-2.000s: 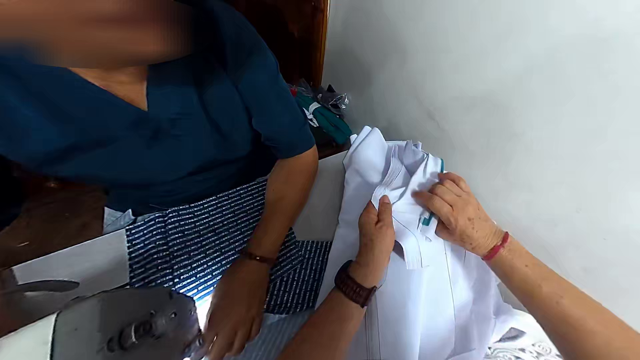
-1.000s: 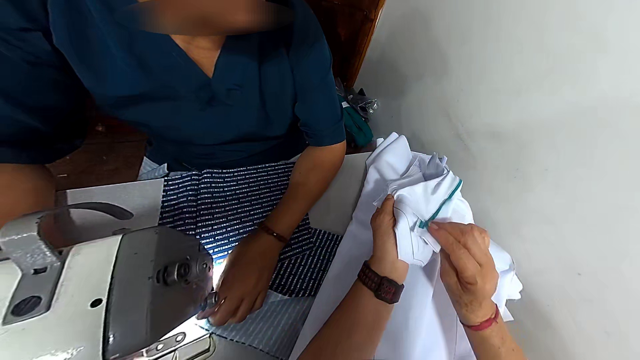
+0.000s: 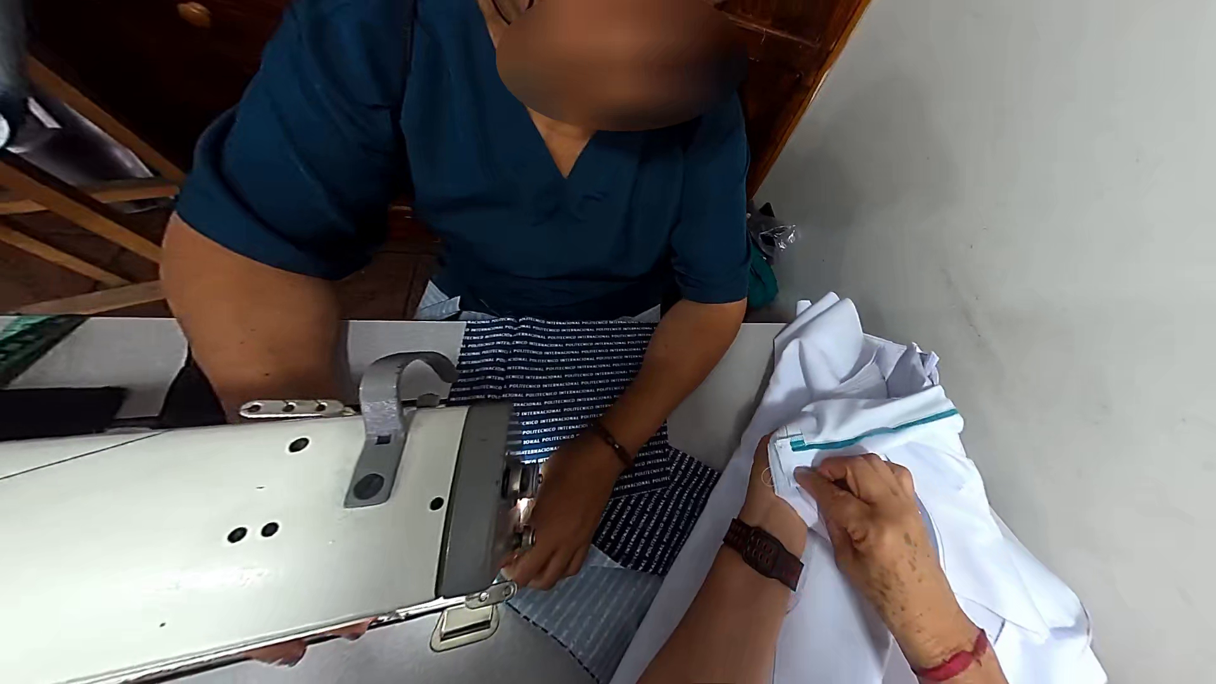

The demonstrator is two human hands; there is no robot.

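Note:
A white garment (image 3: 855,418) with teal piping (image 3: 874,432) along one folded edge lies bunched at the table's right end and hangs toward me. My left hand (image 3: 774,494), with a dark watch on the wrist, is under the garment's folded corner, its fingers mostly hidden by cloth. My right hand (image 3: 860,503), with a red band at the wrist, pinches the white cloth between thumb and fingertips just below the teal strip. A loose thread loops near the corner at my left hand.
A person in a dark blue top sits across, one hand (image 3: 560,508) at the needle end of a white sewing machine (image 3: 256,541), on navy printed fabric (image 3: 560,370). The wall (image 3: 1073,285) rises on the right. A grey-white tabletop (image 3: 731,380) lies between fabric and garment.
The view has swung left, showing more of the sewing machine. The garment's teal-edged part has been turned in my hands, and its strip now lies stretched out more fully above my right fingers.

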